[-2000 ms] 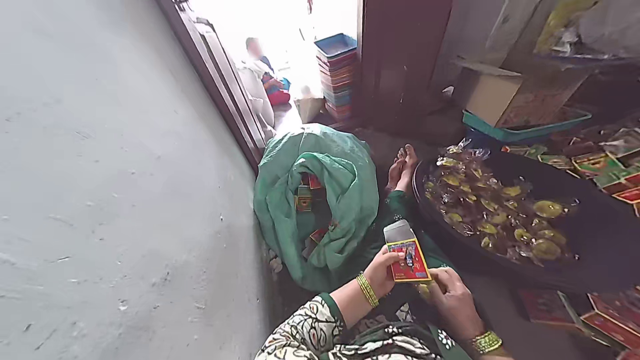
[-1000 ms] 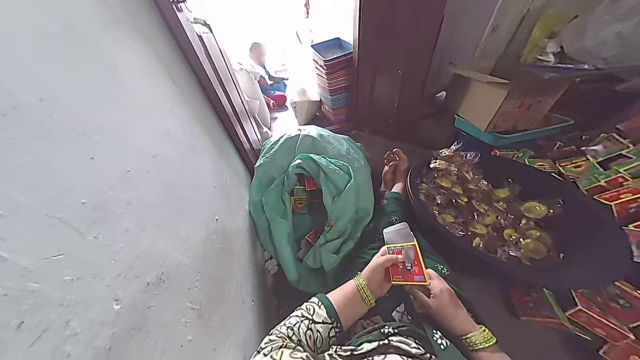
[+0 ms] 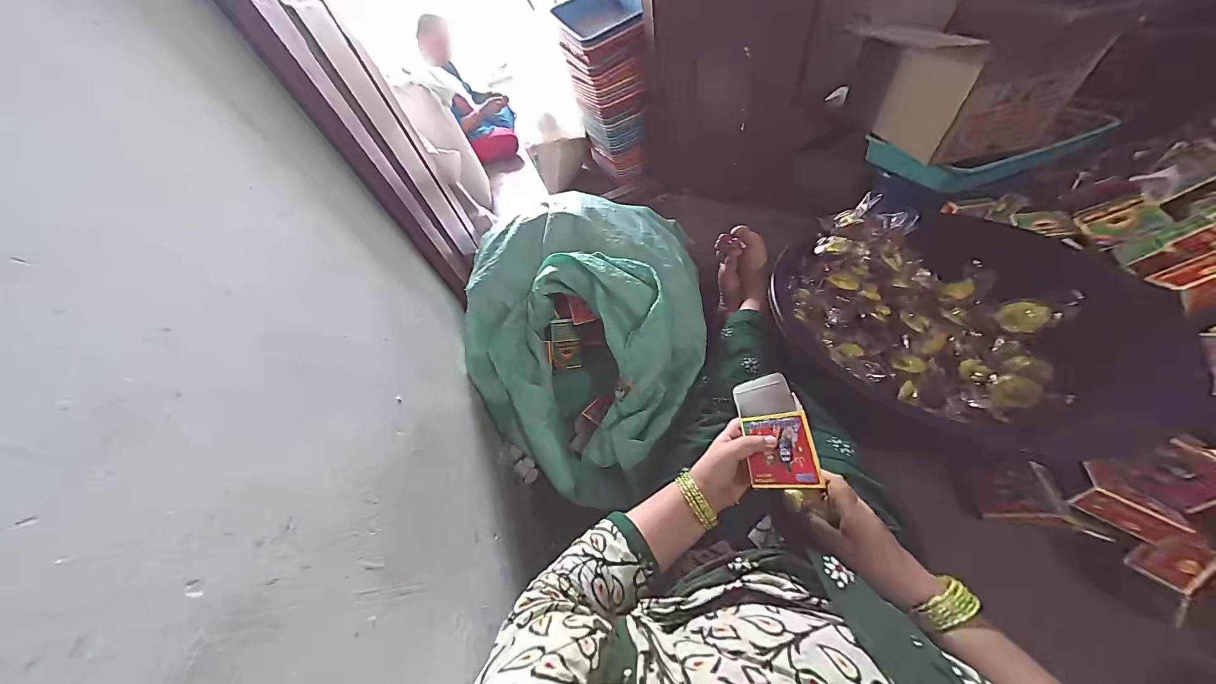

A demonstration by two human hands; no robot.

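Note:
My left hand (image 3: pixel 727 465) grips a small red printed cardboard box (image 3: pixel 784 458), its thumb across the front and its grey top flap raised. Just below the box's lower right corner, my right hand (image 3: pixel 845 522) has its fingers closed around a small yellowish wrapped piece (image 3: pixel 796 498), partly hidden. Left of both hands stands a green fabric sack (image 3: pixel 494 351) with its mouth rolled open and small boxes (image 3: pixel 566 347) inside. To the right, a wide dark round tray (image 3: pixel 1130 380) holds many yellow pieces in clear wrappers (image 3: pixel 912 323).
Flat printed boxes (image 3: pixel 1154 503) lie on the floor at right, with more (image 3: pixel 1130 223) behind the tray. A carton (image 3: pixel 978 95) rests in a teal tray (image 3: pixel 988 173). Stacked baskets (image 3: pixel 608 95) stand by the doorway, where a person (image 3: pixel 480 114) sits. A wall (image 3: pixel 190 361) rises at left.

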